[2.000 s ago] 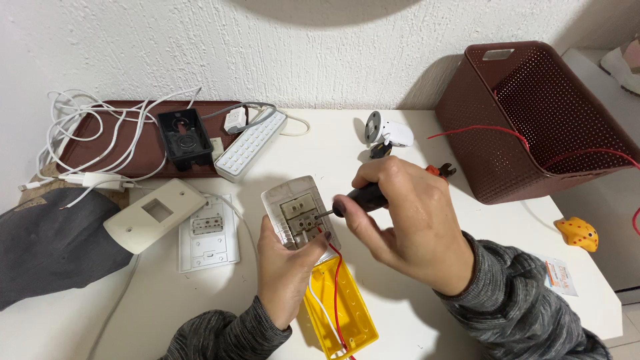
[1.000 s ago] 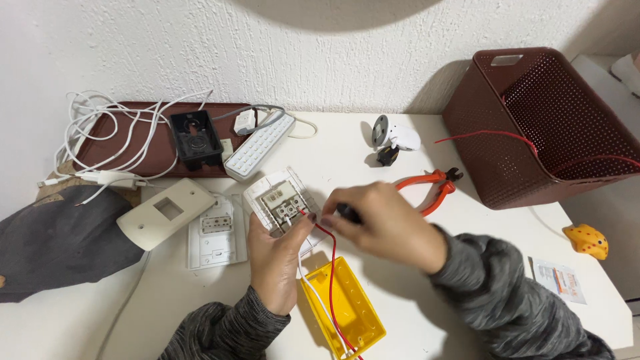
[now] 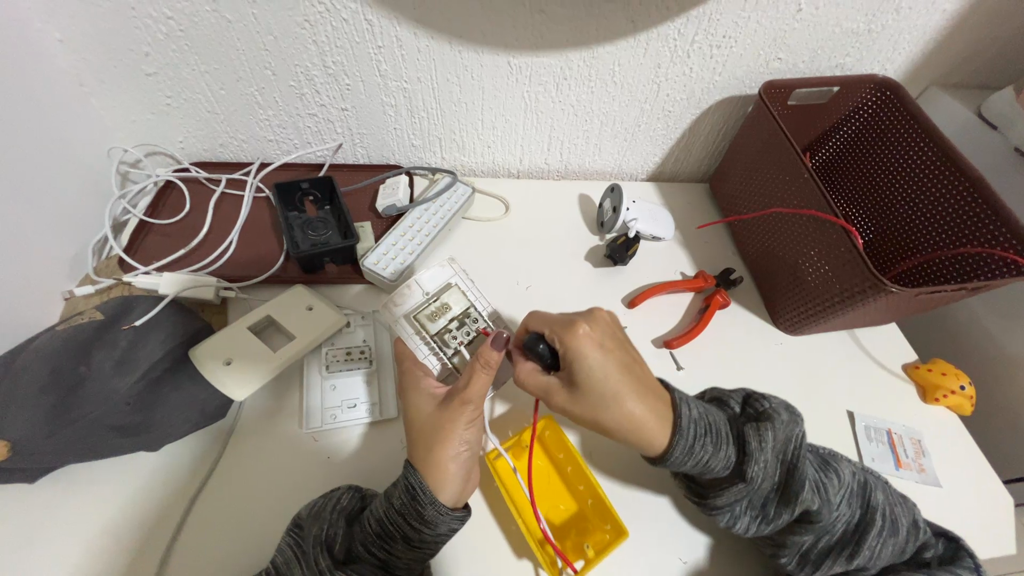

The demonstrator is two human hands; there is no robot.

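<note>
My left hand (image 3: 448, 416) grips a white wall plate (image 3: 422, 298) with its back up, showing terminal modules with screws (image 3: 460, 326). A red wire (image 3: 534, 480) and a white wire (image 3: 512, 460) run from the modules down into a yellow electrical box (image 3: 572, 488) on the table. My right hand (image 3: 596, 376) is closed around the black handle of a screwdriver (image 3: 542, 352) just right of the plate; its shaft and tip are hidden by the fingers. My left thumb lies close to the red wire's end at the terminals.
Orange-handled cutting pliers (image 3: 694, 308), a screw (image 3: 676, 361) and a black plug (image 3: 622, 248) lie to the right, before a brown perforated basket (image 3: 752, 208). At left are a brown tray (image 3: 160, 240) with white cables, a black box (image 3: 314, 220), a beige plate (image 3: 268, 340) and a dark cloth (image 3: 104, 384).
The screwdriver's shaft showed at the terminals two seconds ago and is now hidden. My right hand has turned, and the pliers it partly hid are now in full view.
</note>
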